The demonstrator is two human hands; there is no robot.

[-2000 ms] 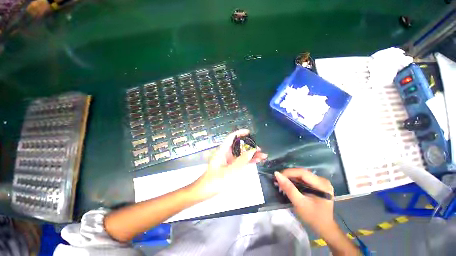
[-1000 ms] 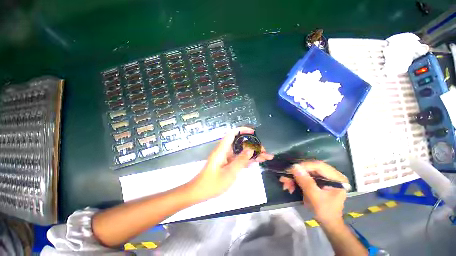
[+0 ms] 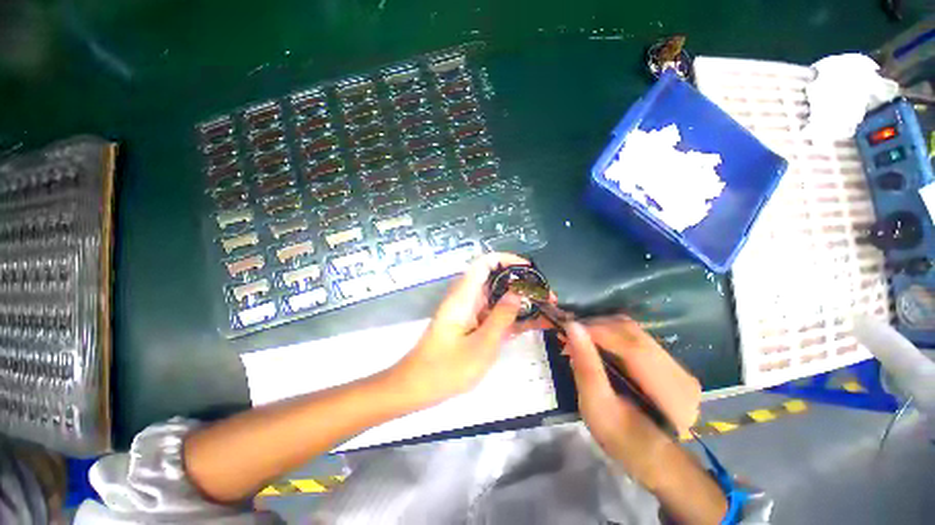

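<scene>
My left hand holds a round black and gold housing between its fingertips, above the right part of a white paper sheet. My right hand is close on its right and grips dark thin tweezers. The tweezers point up and left, with their tip at the housing's lower right edge. Whether the tip touches the housing cannot be told. A clear blister tray with rows of small brown-red and whitish parts lies beyond the paper.
A blue bin with white pieces stands right of the tray, with another round housing behind it. Stacked blister trays are far left. A white sheet with rows of marks and a blue control box are at the right.
My right hand has come in toward the housing, and the tweezers' tip is now at its edge. My left hand still holds the housing. The view has shifted.
</scene>
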